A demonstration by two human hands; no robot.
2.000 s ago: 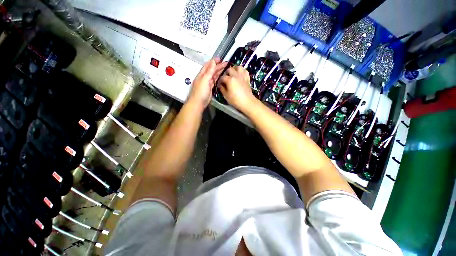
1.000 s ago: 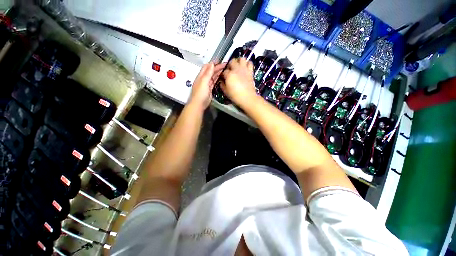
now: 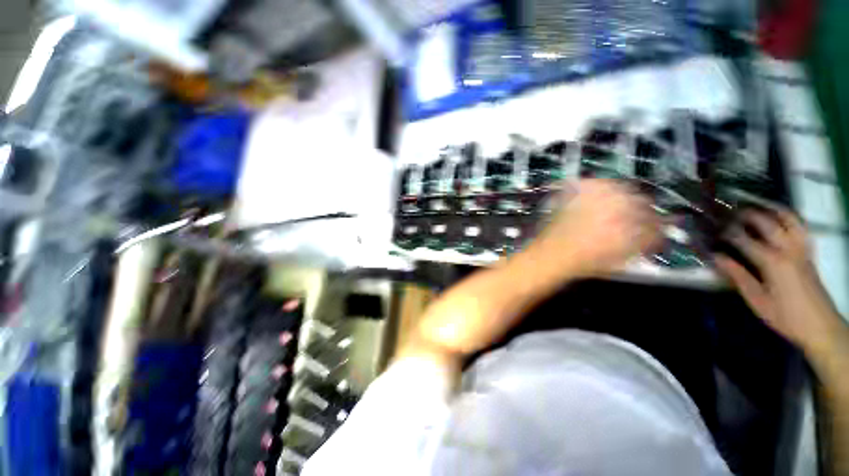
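Note:
The frame is strongly blurred. A row of black lock housings [image 3: 473, 204] with green boards lies on the white fixture board [image 3: 559, 112]. My left hand [image 3: 605, 223] is over the right-hand part of the row, its fingers blurred; whether it holds anything cannot be told. My right hand [image 3: 768, 265] is at the right end of the row, fingers spread and curved beside the last housing. Contact with the housing cannot be made out.
Blue parts bins [image 3: 484, 56] stand behind the row. A white box [image 3: 307, 158] is left of it. Stacked black units [image 3: 251, 381] with pale tails lie at the lower left. A red object [image 3: 787, 28] is at the upper right, by a green surface.
The view has turned, and the row now lies nearly level across it. Both hands have moved from the row's left end to its right part and are farther apart.

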